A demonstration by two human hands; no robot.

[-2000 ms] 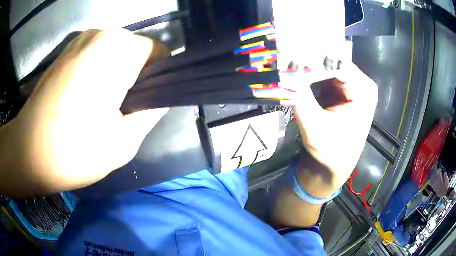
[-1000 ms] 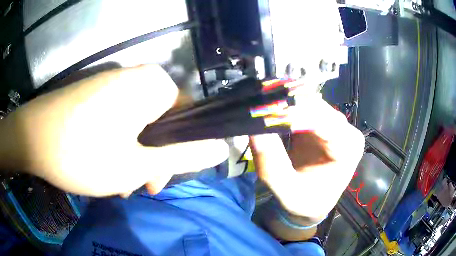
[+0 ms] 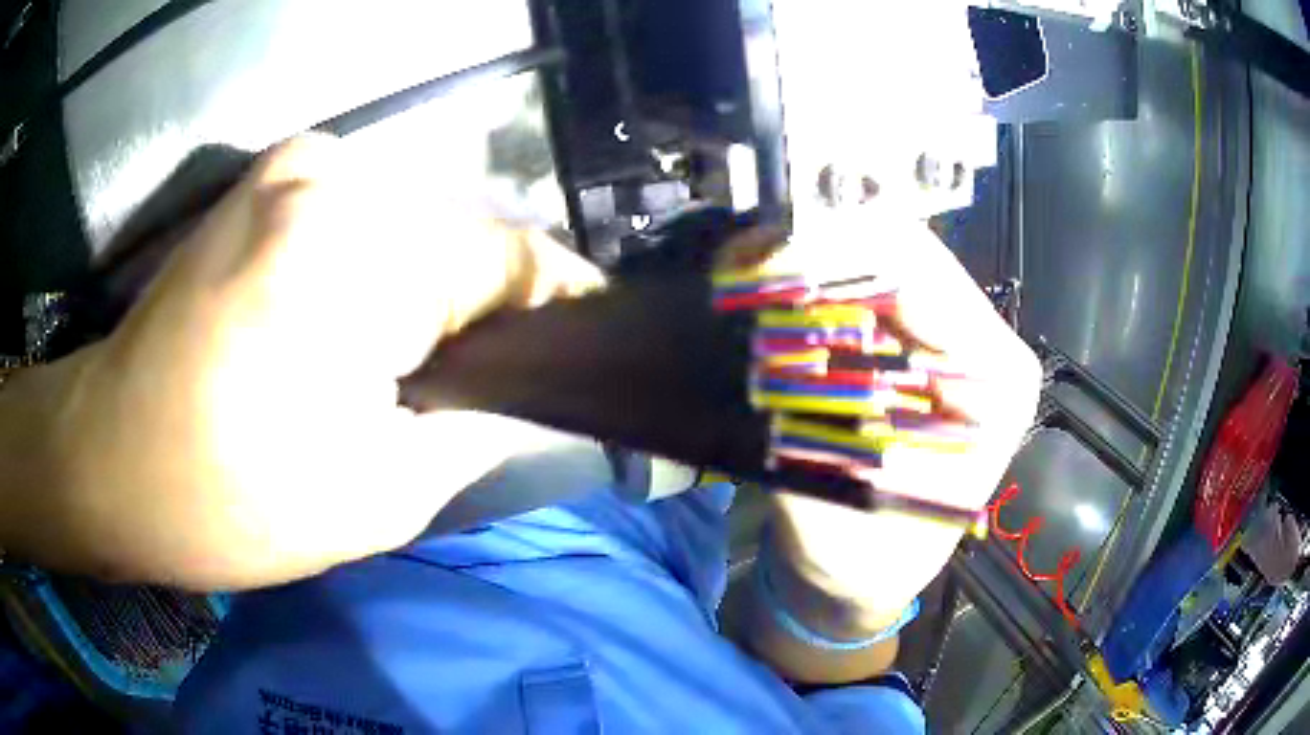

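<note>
My left hand (image 3: 287,388), blurred and glare-lit, is closed around a bundle of black multi-core cables (image 3: 618,366). The cables fan out to the right. Their short red, yellow, blue and white cores (image 3: 826,381) stick out past the black jackets at uneven lengths. My right hand (image 3: 970,345), with a light blue wristband, is behind and beside the core ends. Its fingers are largely hidden by the cores and glare, so its grip cannot be told.
The black work head (image 3: 647,129) with small silver parts stands just above the cables. A bright plate (image 3: 891,101) with dark round screws is beside it. A blue-edged cable tray (image 3: 86,653) is lower left. A red coiled hose (image 3: 1034,553) hangs at right.
The cable bundle has moved down, away from the bright plate, and its core ends now spread wider in front of my right hand. The arrow label has become mostly covered.
</note>
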